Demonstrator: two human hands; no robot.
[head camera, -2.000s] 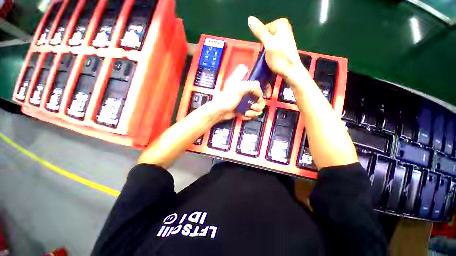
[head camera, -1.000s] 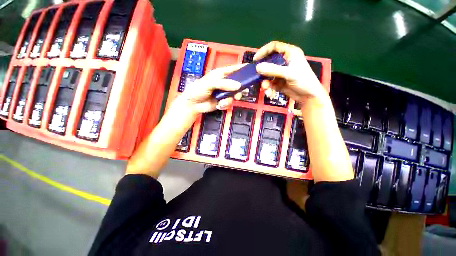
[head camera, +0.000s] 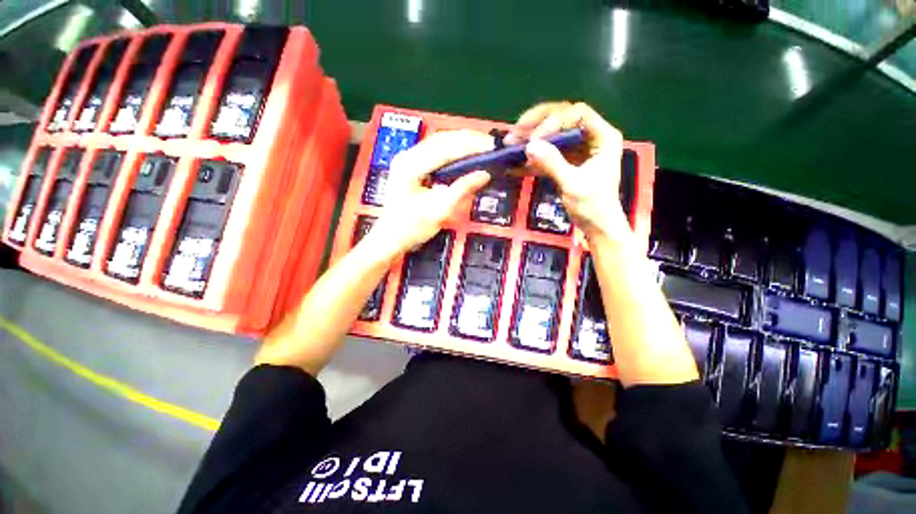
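A dark blue phone (head camera: 482, 163) is held edge-on above the red tray (head camera: 467, 351). My left hand (head camera: 427, 191) grips its left end. My right hand (head camera: 578, 166) grips its right end, fingers on top and thumb near the middle. Whether its back cover is fully seated cannot be told. Open-backed phones (head camera: 480, 286) with white labels lie in the tray's near row and partly in its far row. A keypad phone (head camera: 395, 151) with a bright blue screen lies face up at the tray's far left corner.
Stacked red trays (head camera: 301, 201) with open-backed phones stand at the left. A black blister tray (head camera: 703, 422) with dark blue back covers (head camera: 796, 316) lies at the right. A cardboard box (head camera: 816, 480) shows below it. The bench (head camera: 482, 60) is green.
The phone has turned from showing its flat blue face to nearly edge-on. Both hands stay on it, now gripping its two ends. The view has shifted slightly.
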